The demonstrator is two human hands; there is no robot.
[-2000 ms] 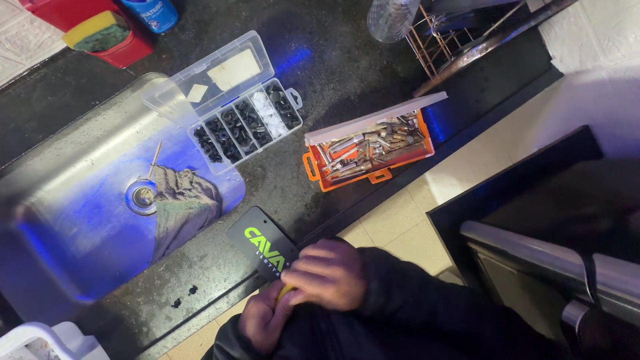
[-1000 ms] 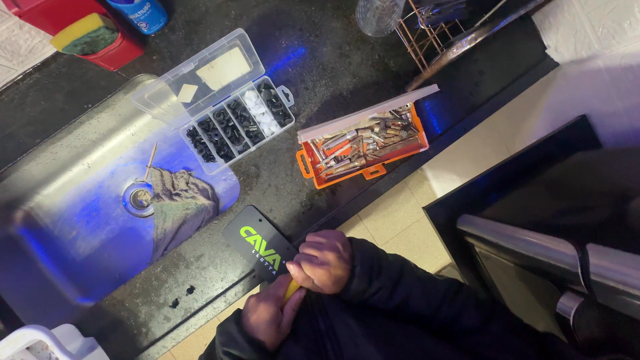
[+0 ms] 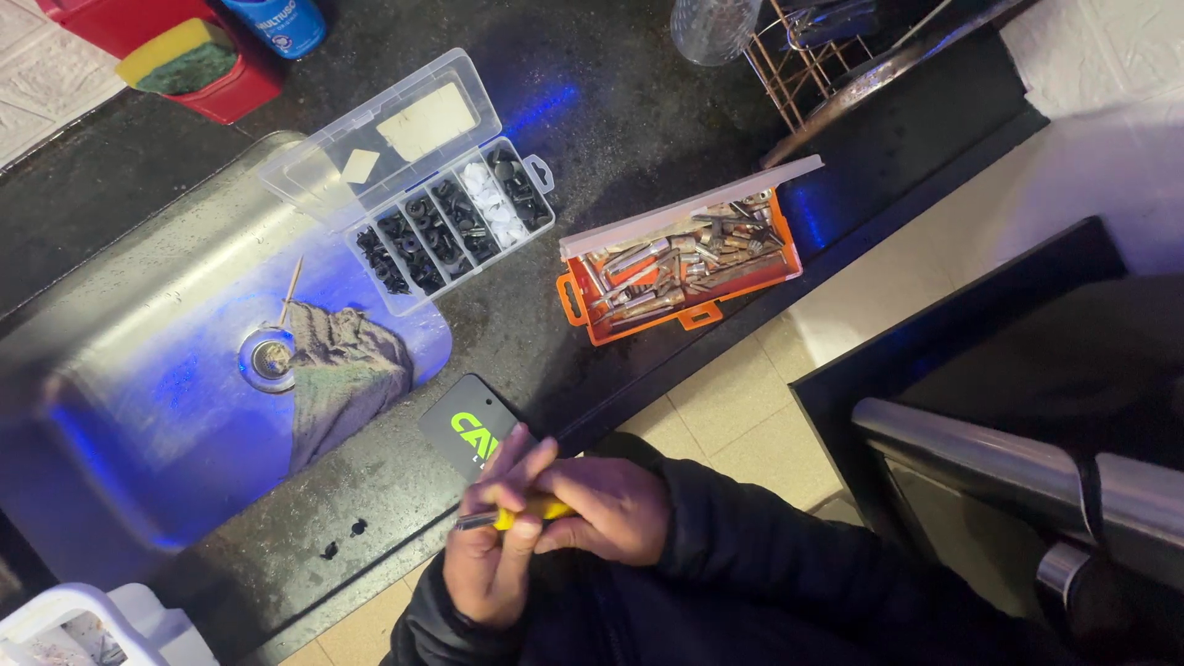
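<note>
A small tool with a yellow handle (image 3: 535,511) and a dark metal end lies between my two hands. My left hand (image 3: 490,555) pinches it near the metal end, while my right hand (image 3: 606,509) holds the handle end, part of which its fingers hide. Just beyond the hands, a black tag with green lettering (image 3: 467,421) rests on the dark counter. Two small black plastic pieces (image 3: 344,538) lie left of my hands. Farther off, a clear compartment box (image 3: 444,301) stands open with black and white plastic fasteners, beside an orange case (image 3: 700,316) of metal bits and sockets.
A steel sink (image 3: 120,370) holds a grey cloth (image 3: 347,370) and a thin stick by the drain. At the back are a red container (image 3: 222,97) with a sponge, a blue can (image 3: 280,23), a glass and a wire rack. A white plastic container (image 3: 153,624) stands lower left.
Both hands have shifted and their fingers have opened somewhat, so that the yellow handle and its metal end show more. The boxes and the cloth have stayed in place.
</note>
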